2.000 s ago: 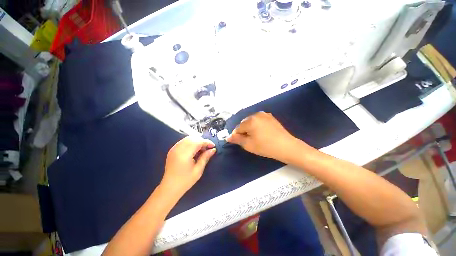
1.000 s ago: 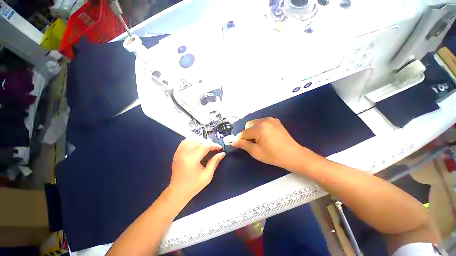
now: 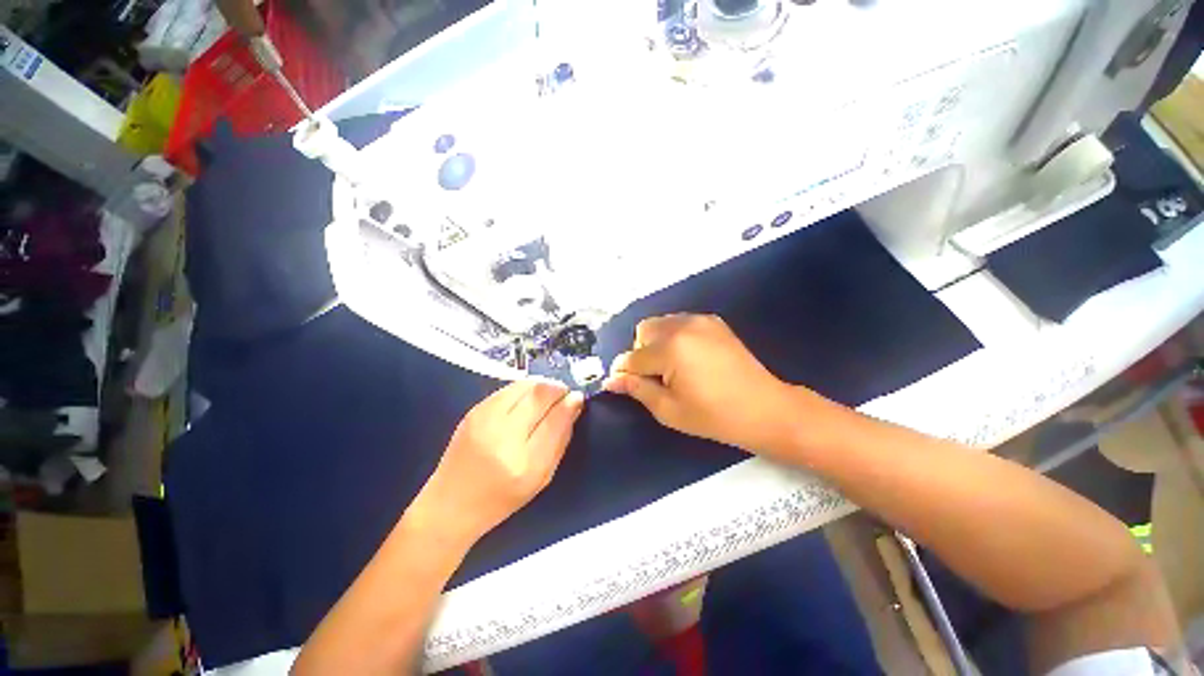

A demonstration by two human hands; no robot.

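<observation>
A large dark navy garment panel [image 3: 330,475] lies flat on the white sewing table, passing under the machine head. The white sewing machine [image 3: 634,172] stands over it, with the presser foot [image 3: 581,370] brightly lit. My left hand [image 3: 508,449] pinches the cloth edge just left and in front of the presser foot. My right hand [image 3: 700,376] pinches the cloth edge right beside the foot, its fingertips almost touching the left ones. The needle tip and the stitch line are too small and glared to make out.
Small dark cloth pieces [image 3: 1076,264] lie under the machine's right end. A printed ruler edge [image 3: 660,561] runs along the table front. A red crate [image 3: 251,79] stands behind at the left. A metal tube frame [image 3: 937,608] and dark cut pieces are at lower right.
My left fingers have closed together and moved nearer my right fingertips, both still at the cloth by the foot. The view has shifted slightly.
</observation>
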